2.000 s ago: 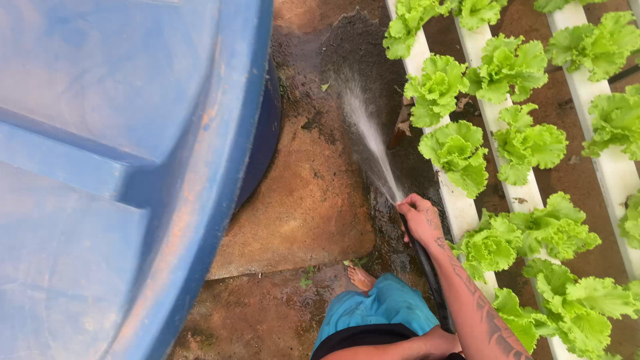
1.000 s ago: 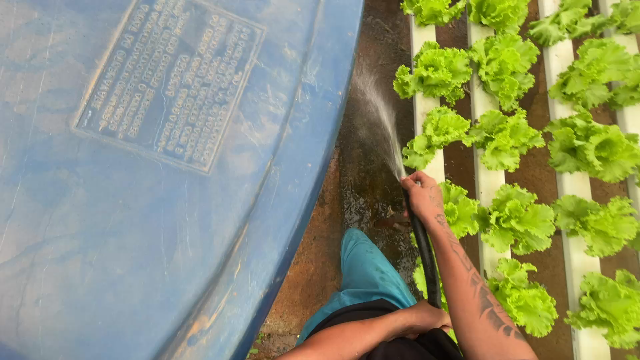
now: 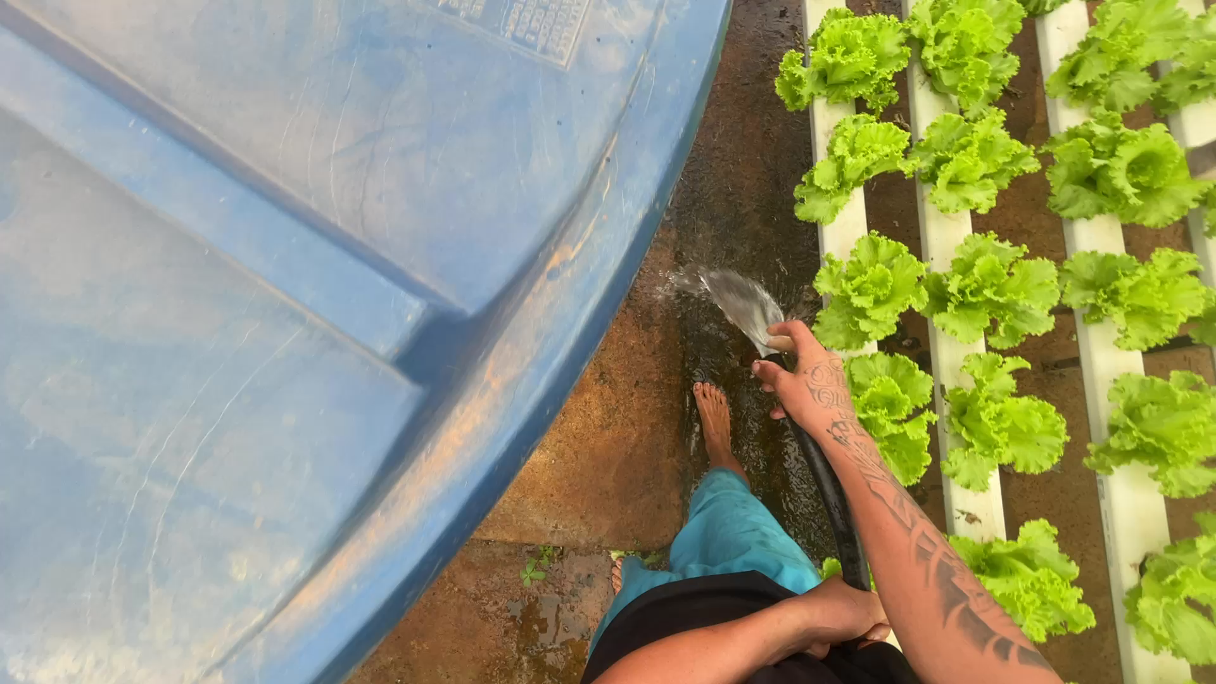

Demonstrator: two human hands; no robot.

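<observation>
My right hand (image 3: 796, 372) grips a black hose (image 3: 828, 484) close to its open end, the thumb and fingers around it. Water (image 3: 741, 300) pours from that end in a short, wide stream toward the wet floor (image 3: 736, 190), up and left of the hand. Lower down, against the black shirt, my left hand (image 3: 844, 613) is closed around the hose, whose lower part is hidden there. Lettuce plants (image 3: 869, 290) grow just right of my right hand.
A large blue plastic tank lid (image 3: 380, 171) fills the left side. White growing channels (image 3: 967, 503) with several lettuce plants run along the right. My bare foot (image 3: 713, 423) stands on the wet, reddish floor between them; small weeds (image 3: 537, 564) grow at a floor joint.
The narrow, fanned spray at the hose end has become a wider, shorter stream. My right hand's fingers have shifted and loosened at the hose end. The view has shifted over the tank.
</observation>
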